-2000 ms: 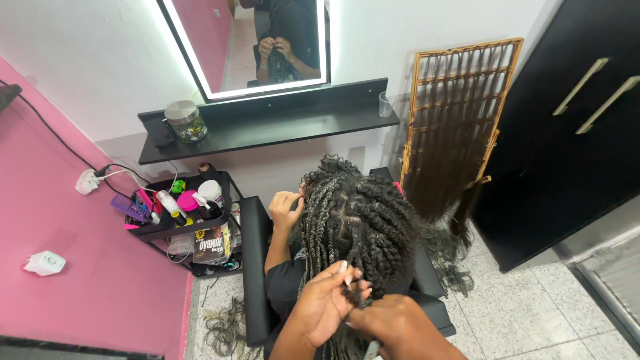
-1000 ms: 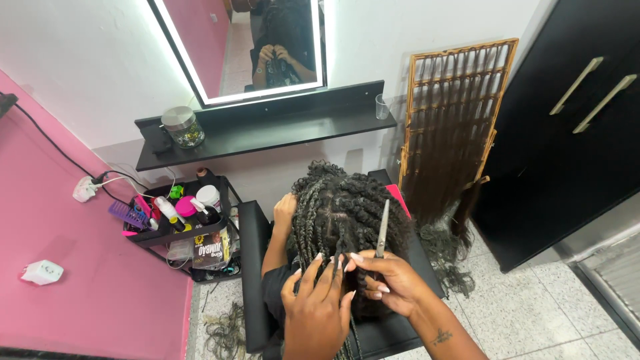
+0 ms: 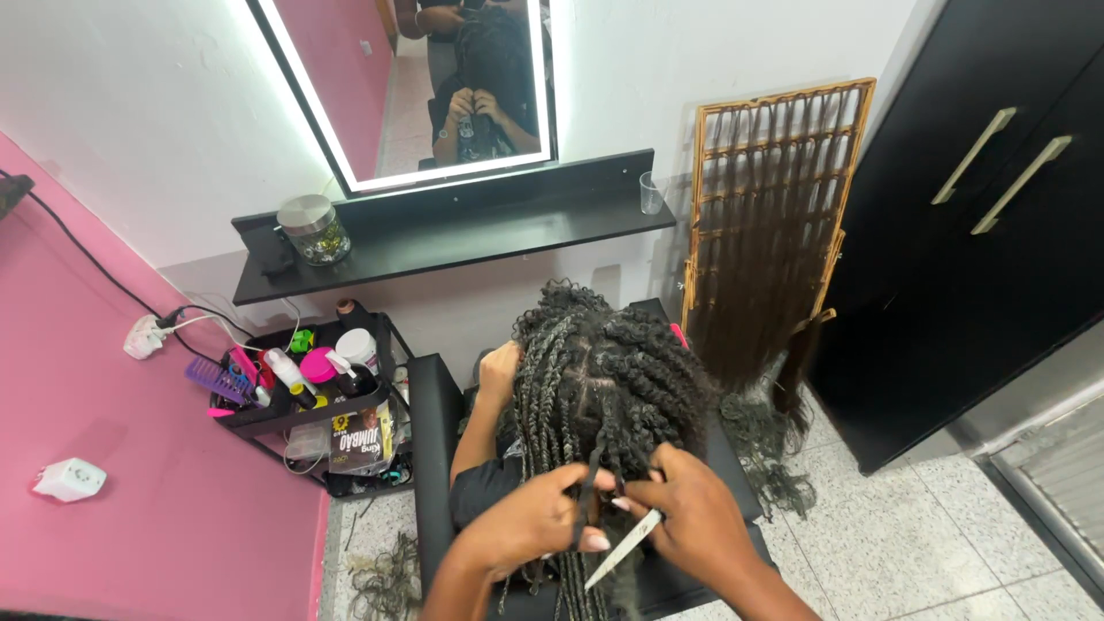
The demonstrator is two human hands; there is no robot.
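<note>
A seated person's head of dark hair (image 3: 595, 371) faces away from me, with thin braids (image 3: 543, 388) on its left side and loose, curly twisted sections on the right. Behind the head, my left hand (image 3: 535, 522) grips a dark strand of hair (image 3: 586, 500) between thumb and fingers. Close beside it on the right, my right hand (image 3: 690, 509) holds scissors (image 3: 625, 548) in the palm, blades pointing down and left, while its fingertips pinch hair near the same strand. The scissors' handles are hidden by the hand. The seated person's raised hand (image 3: 498, 371) is at the left of the head.
A black chair (image 3: 440, 448) surrounds the person. To the left stands a black cart (image 3: 302, 418) with a purple comb (image 3: 220, 379), jars and bottles. Ahead are a black shelf (image 3: 483, 224) and a lit mirror (image 3: 457, 86). A rack (image 3: 776, 155) of hair extensions stands right, near a black cabinet (image 3: 975, 216).
The scissors pointed up a second ago and now point down and left. My hands have drawn apart a little, with a strand held out in my left hand.
</note>
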